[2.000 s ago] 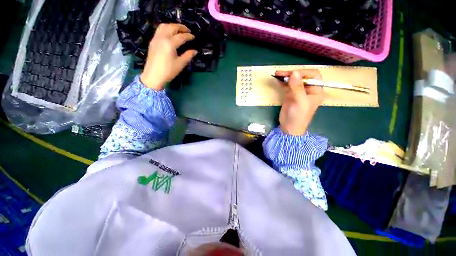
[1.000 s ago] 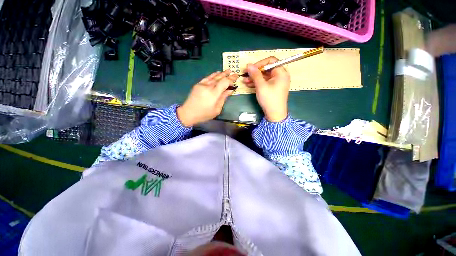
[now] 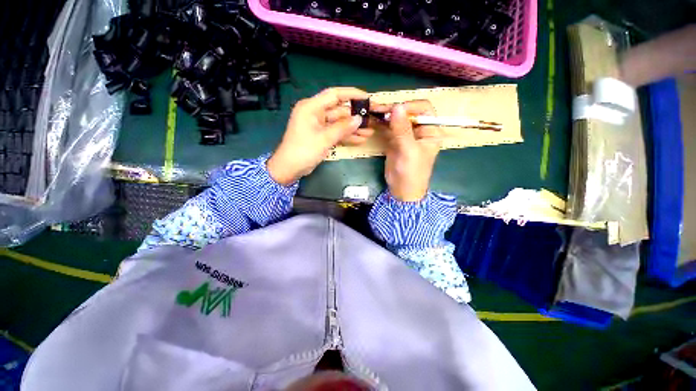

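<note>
My left hand (image 3: 314, 136) holds a small black plastic part (image 3: 359, 111) between its fingertips, with a pale ring on the face turned up. My right hand (image 3: 412, 145) grips a slim white and gold pen-like tool (image 3: 458, 121). The tool's dark tip points left and is at the black part; whether they touch is hard to tell. The tan card (image 3: 488, 107) lies under both hands, and its left end is mostly hidden by them.
A loose pile of black parts (image 3: 221, 69) lies left of the card. A pink basket (image 3: 397, 50) of black parts stands beyond it. Wrapped tan cards (image 3: 603, 153) and white scraps (image 3: 534, 203) are at right. A blurred arm (image 3: 664, 57) shows at upper right. Bagged black parts (image 3: 17, 107) are far left.
My left hand went from the pile to the card, and now holds a black part up with its ringed face showing. My right hand brought the tool's tip to the card's left end, then to the part.
</note>
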